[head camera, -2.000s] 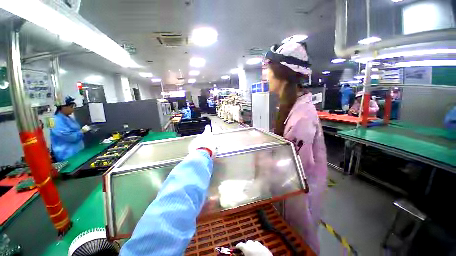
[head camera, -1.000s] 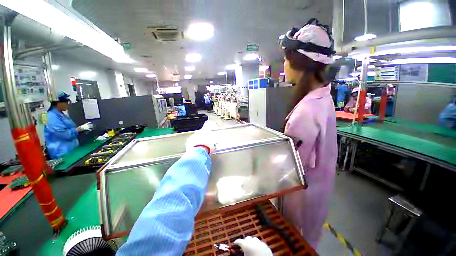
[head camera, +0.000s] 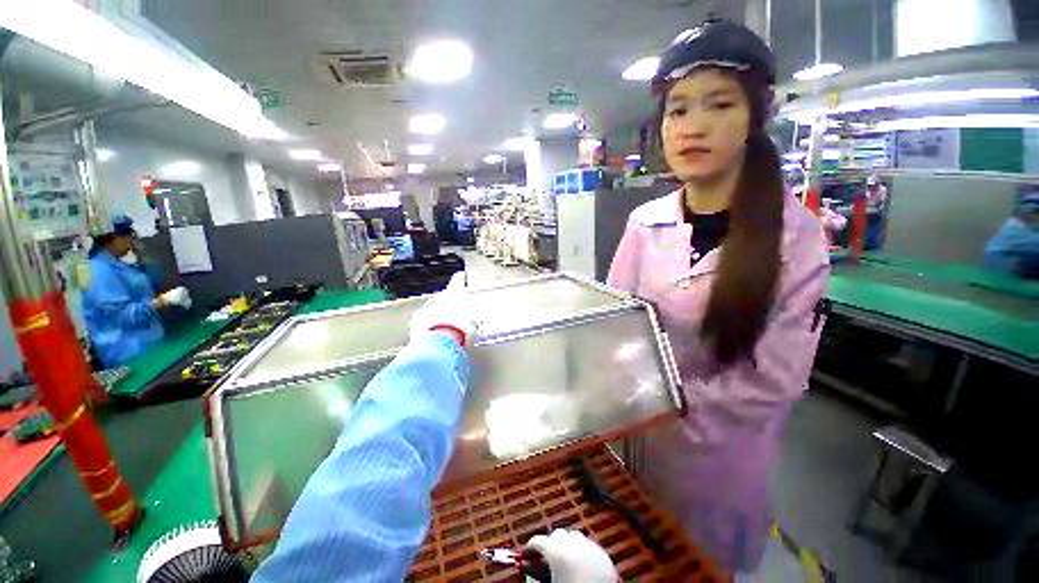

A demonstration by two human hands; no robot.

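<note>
The transparent hood (head camera: pixel 558 382) with its metal frame stands slanted over the far part of the orange-brown slotted grate (head camera: pixel 484 512). My left hand (head camera: pixel 442 313), in a white glove with a red cuff edge, rests on the hood's top frame, arm stretched forward; its fingers are too small to read clearly. My right hand (head camera: pixel 575 556), in a white glove, is cut off by the bottom edge and holds the side cutters (head camera: pixel 501 557), jaws pointing left, over the grate. A black brush (head camera: pixel 615 505) lies on the grate's right side.
A person in a pink smock (head camera: pixel 718 456) stands right of the hood, facing me. A desk fan (head camera: pixel 194 558) is at bottom left beside a red-wrapped post (head camera: pixel 80 421). Boards lie on the dark belt (head camera: pixel 245 342) at left, near a person in blue (head camera: pixel 120 308). A stool (head camera: pixel 911 450) stands at right.
The person in pink has turned from side-on to face me and now shows larger. The view has shifted slightly. My left hand stays on the hood; my right still holds the cutters.
</note>
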